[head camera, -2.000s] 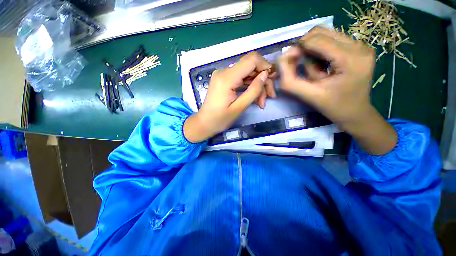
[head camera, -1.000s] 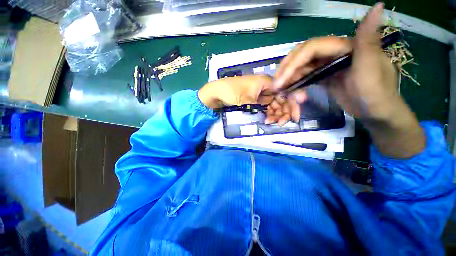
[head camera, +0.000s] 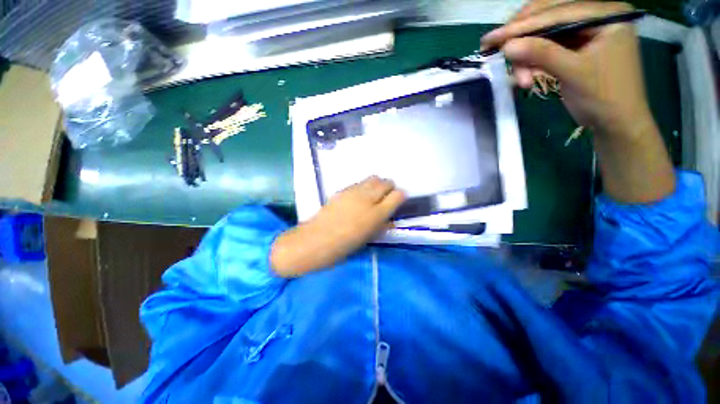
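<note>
The tablet back housing (head camera: 410, 150), black-rimmed with a pale centre, lies on white sheets (head camera: 515, 150). My left hand (head camera: 347, 225) rests at its near left edge, fingertips on the rim; I see nothing in it. My right hand (head camera: 588, 67) is raised beyond the far right corner and holds the black tweezers or pick (head camera: 580, 28), tip pointing left. A dark strip (head camera: 454, 63) shows near the tip at the sheets' far edge; whether the tool touches it is unclear.
Dark strips (head camera: 188, 158) and pale tan strips (head camera: 237, 120) lie on the green mat at left. A clear bag (head camera: 103, 83) and cardboard sheets (head camera: 28, 134) are farther left. Tan liner slivers (head camera: 545, 85) lie partly behind my right hand. A long pale tray (head camera: 316, 49) crosses the back.
My hands have separated from above the housing. The left has moved down to its near edge; the right has moved up and away with the tool. More of the housing shows.
</note>
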